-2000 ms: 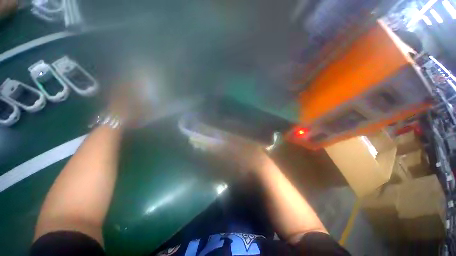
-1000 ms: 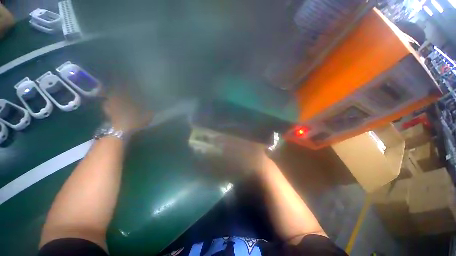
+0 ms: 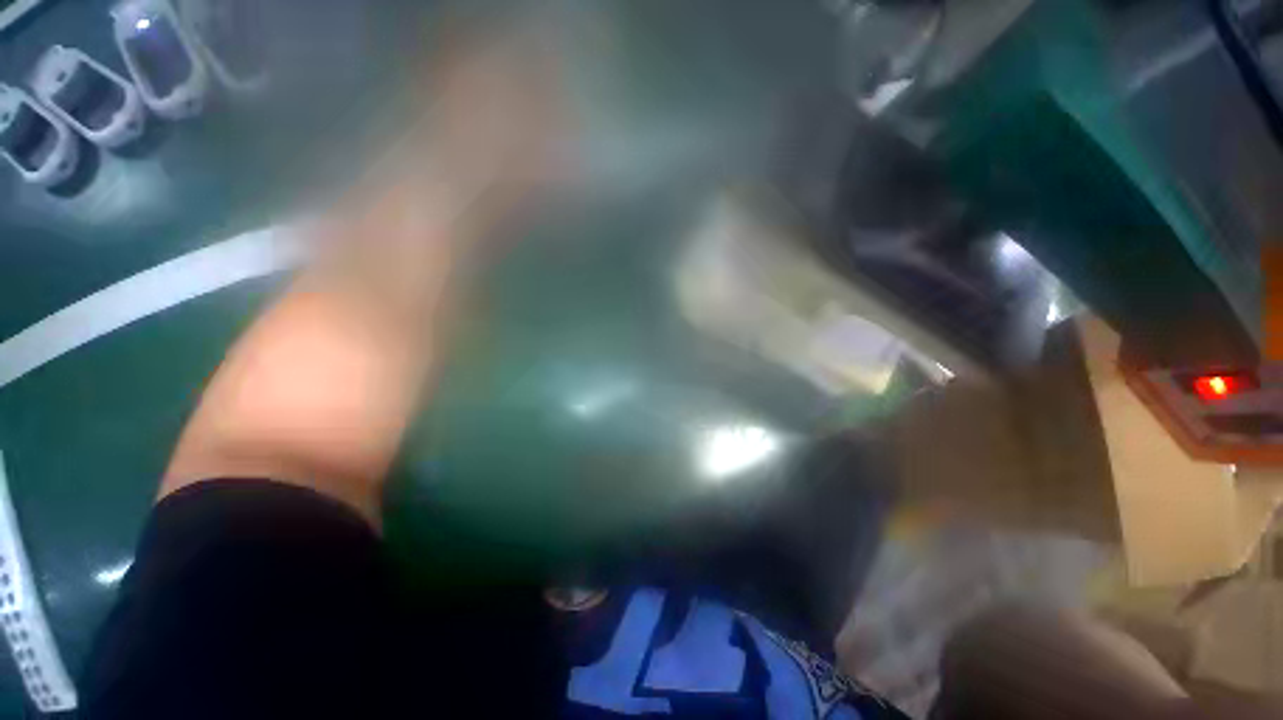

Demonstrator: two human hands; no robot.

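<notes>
Several white plastic housings lie in a row on the green surface at the upper left, one of them (image 3: 89,97) with a dark oval window. My left hand (image 3: 500,106) is a blur at the top, right of the row; its fingers and anything in it cannot be made out. The cream fixture (image 3: 788,303) is blurred right of centre, with no hand on it. A dark press part (image 3: 929,232) is behind it. A blurred skin-toned shape at the bottom right edge may be part of my right arm; no right hand can be made out.
A teal machine base (image 3: 1076,183) stands at the upper right. The orange control box (image 3: 1182,422) shows a red light at the right edge. A cardboard carton (image 3: 1147,485) is below it. A slotted white strip (image 3: 26,605) lies at the lower left.
The view has swung, so the fixture and machine sit larger and further right. My right hand has left the fixture. My left hand has moved forward, away from me, and is more blurred.
</notes>
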